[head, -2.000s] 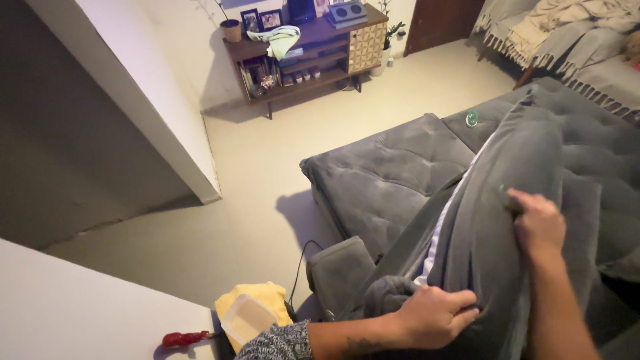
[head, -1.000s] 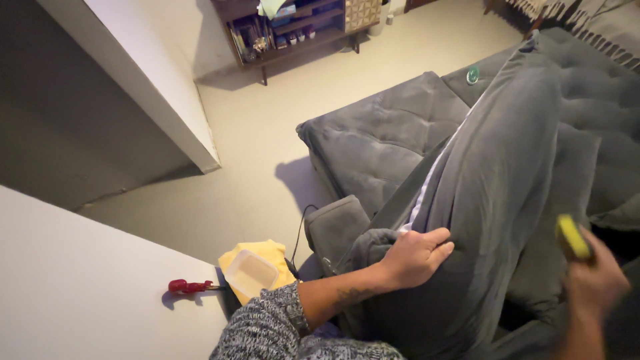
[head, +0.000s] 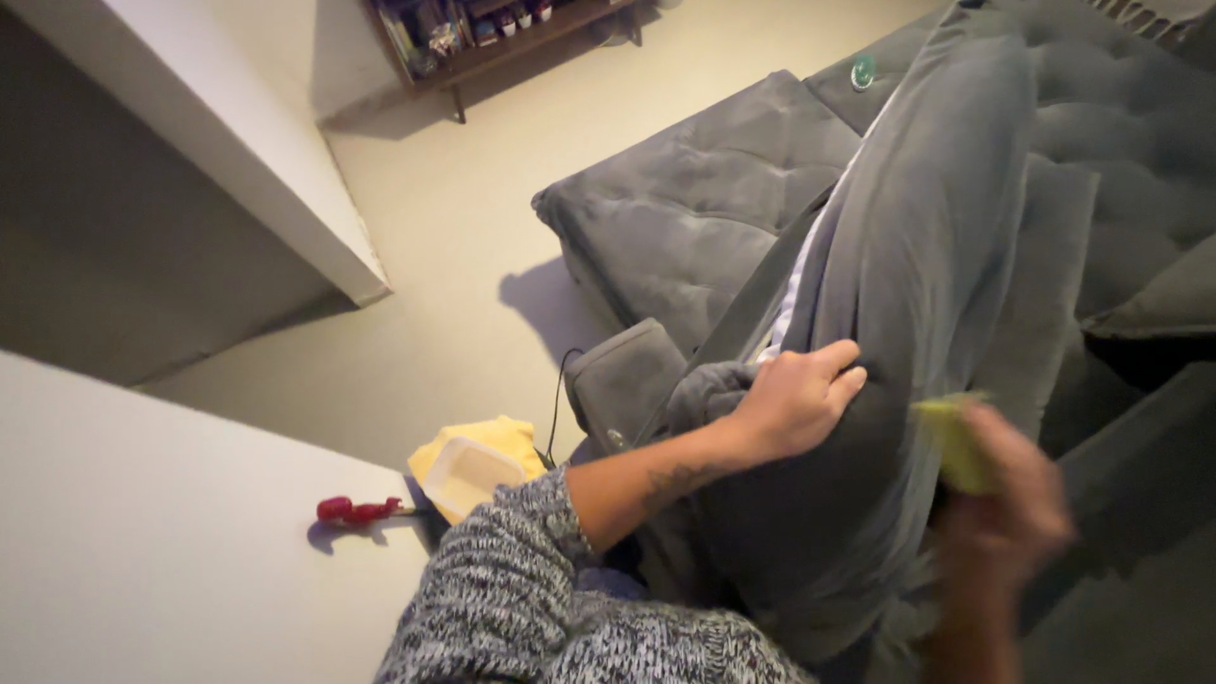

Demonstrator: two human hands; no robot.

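Note:
A grey upholstered sofa cushion (head: 950, 218) stands tilted up on the sofa, a white strip showing along its left edge. My left hand (head: 803, 399) grips the fabric at the cushion's lower left side. In my right hand (head: 1012, 484), blurred, is a yellow-green sponge or brush (head: 955, 442), held against or close to the cushion's face; touching cannot be told. The tufted grey sofa seat (head: 703, 190) lies behind, with a small round green object (head: 863, 72) on it.
A yellow cloth (head: 513, 435) with a pale plastic container (head: 465, 475) lies at lower left, near a red-handled tool (head: 356, 510) and a dark cable (head: 556, 399). The grey armrest (head: 627, 370) is beside my left forearm. Farther off are a wooden shelf unit (head: 532, 47) and a white wall corner (head: 285, 161).
My right hand was on the cushion, then off to its right with the yellow-green thing; now it is nearer the cushion's face. My left hand keeps its hold. The view has tilted down.

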